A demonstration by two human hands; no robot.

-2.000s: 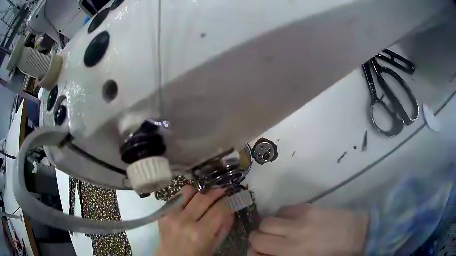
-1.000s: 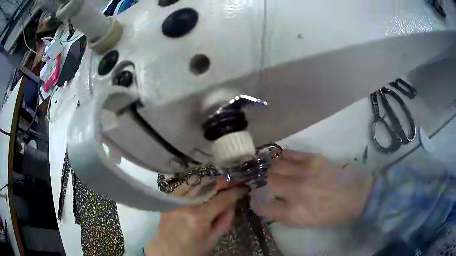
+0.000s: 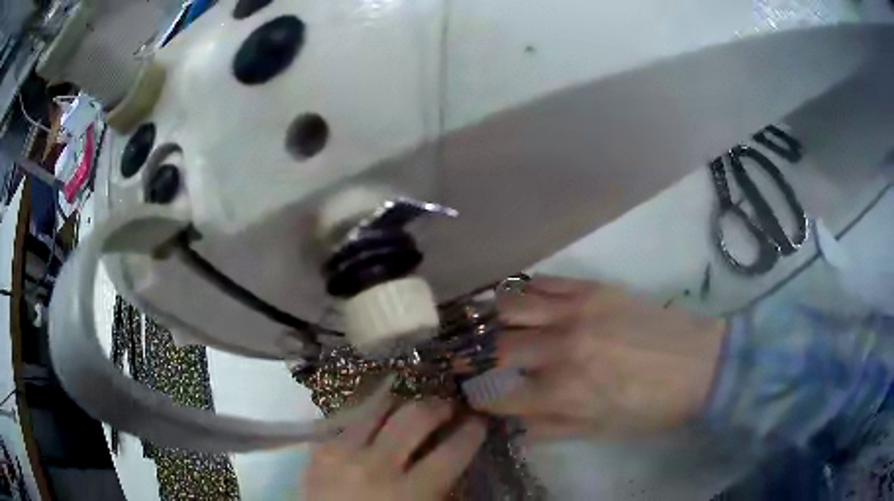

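The white sewing machine head [image 3: 549, 147] fills the upper view. A cut fabric panel [image 3: 338, 380] with a dark, tan-speckled print lies under the presser foot area, and part of it hangs toward me below the needle. My left hand [image 3: 397, 450] rests on the fabric at the bottom centre, fingers bent and pressing it. My right hand [image 3: 598, 362] lies just right of the foot, its fingertips at the metal parts. The fingertips, needle and foot are partly hidden by the thread tension dial [image 3: 392, 311] and blur, so the right hand's hold cannot be told.
Fabric shears [image 3: 760, 210] lie under the arm at the right, with a smaller dark tool [image 3: 779, 142] beside them. Printed fabric strips [image 3: 181, 391] lie at the left. The white curved guard [image 3: 83, 352] stands in front of the head. A pink item [image 3: 80, 166] is at the upper left.
My right hand has moved from the lower right up to the presser foot, covering the round metal attachment. My left hand stays on the fabric. The camera view has shifted.
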